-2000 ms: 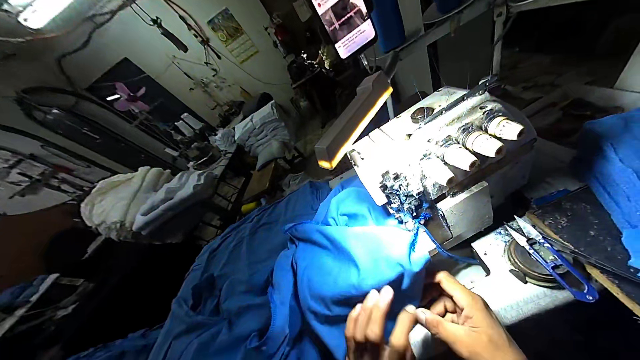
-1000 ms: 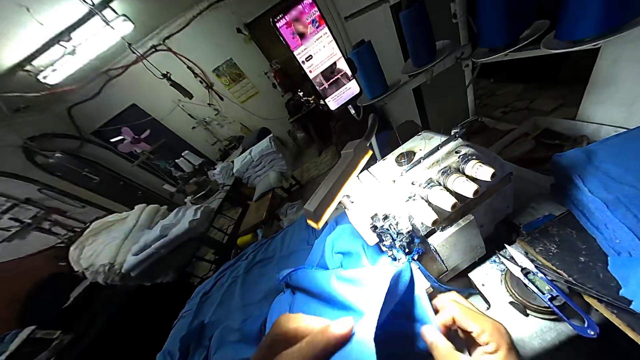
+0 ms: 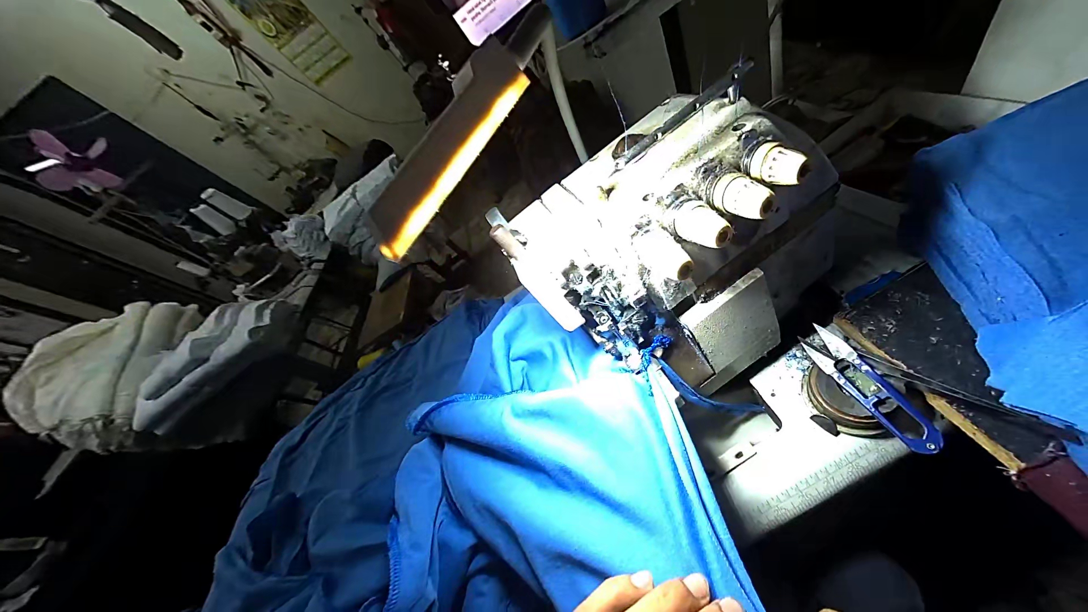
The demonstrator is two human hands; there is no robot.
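Blue cloth (image 3: 561, 459) runs from under the needle area of an overlock sewing machine (image 3: 680, 187) down to the bottom edge, with taut folds along its right side. The fingertips of my left hand (image 3: 659, 592) lie close together over the cloth near those folds; the thumb and palm are out of frame. Only a tiny sliver at the bottom edge may be my right hand, so what it holds is hidden. Blue thread snips (image 3: 875, 391) lie over a round metal part on the machine's bed. A blue strip (image 3: 710, 399) trails from beside the presser foot.
A lit lamp bar (image 3: 459, 166) hangs left of the machine head. Folded blue fabric (image 3: 1011, 212) lies at the right on a dark worn board (image 3: 926, 340). Pale cloth bundles (image 3: 110, 374) are at the left. Part of a lit phone screen (image 3: 489, 13) shows at the top.
One second ago both hands lay on the cloth below the machine; now just fingertips show at the bottom edge. The view has shifted, and less of the phone is seen.
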